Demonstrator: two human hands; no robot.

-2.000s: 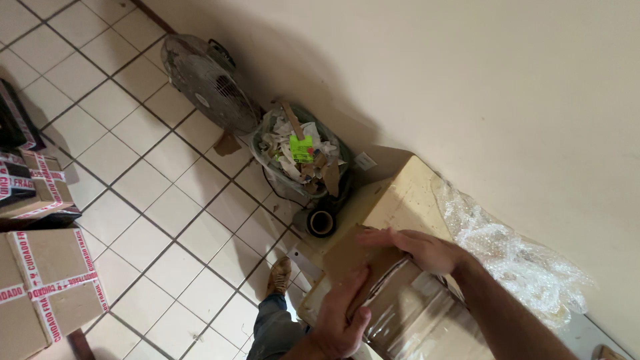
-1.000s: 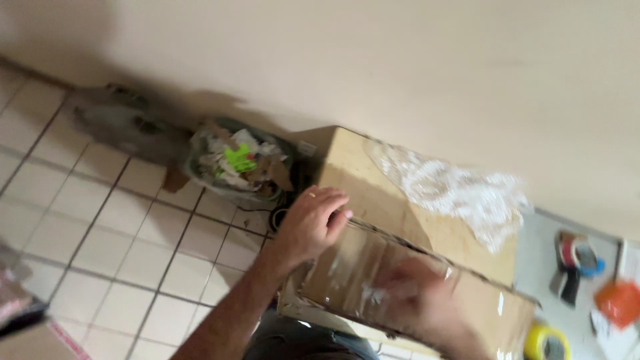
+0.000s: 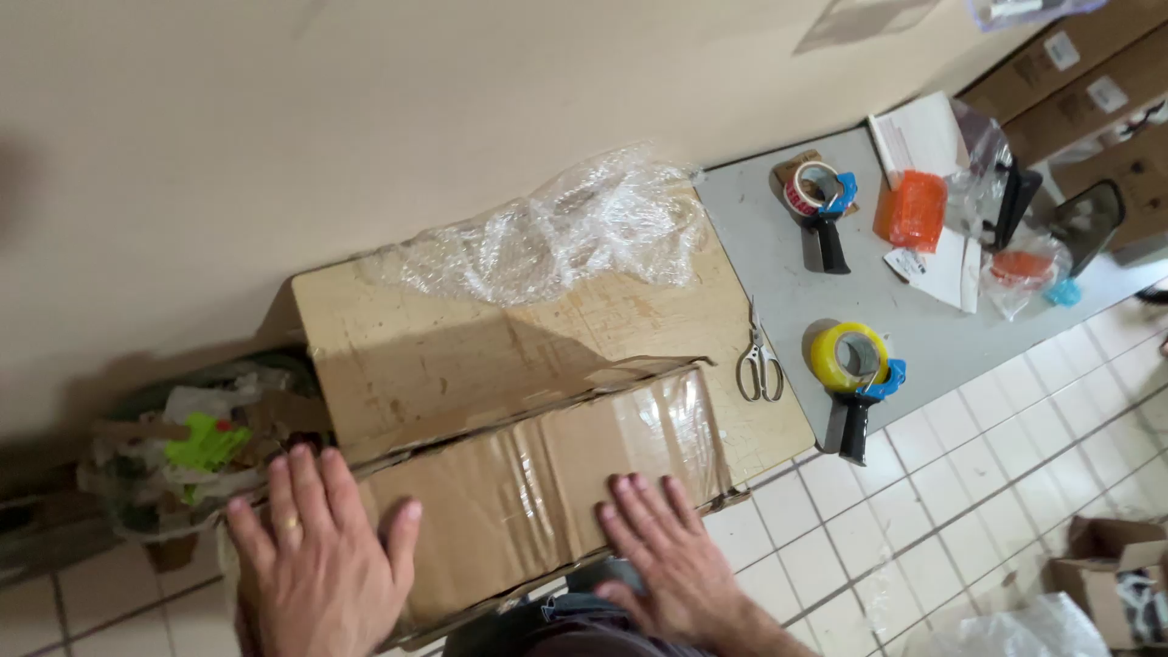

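Observation:
A long cardboard box (image 3: 566, 474) with clear tape over its top lies along the near side of a wooden board (image 3: 438, 347). My left hand (image 3: 324, 547), a ring on one finger, rests with fingers spread at the box's left end. Toward the right part of the near edge, my right hand (image 3: 662, 557) lies with its fingertips on the cardboard. Neither hand grips anything visible. Crumpled bubble wrap (image 3: 566, 237) covers the board's back edge. Metal scissors (image 3: 759, 360) lie just right of the box.
On the grey table (image 3: 766, 283) are a dispenser with yellow-cored tape (image 3: 850, 358), another with printed tape (image 3: 815, 193), an orange packet (image 3: 917, 212) and papers. A full waste bin (image 3: 228, 401) stands left. An open carton (image 3: 1109, 566) sits on the tiled floor, lower right.
The view has swung right, showing more of the grey table. My left hand has opened out flat at the box's left end. My right hand, blurred over the box before, now rests by its near edge.

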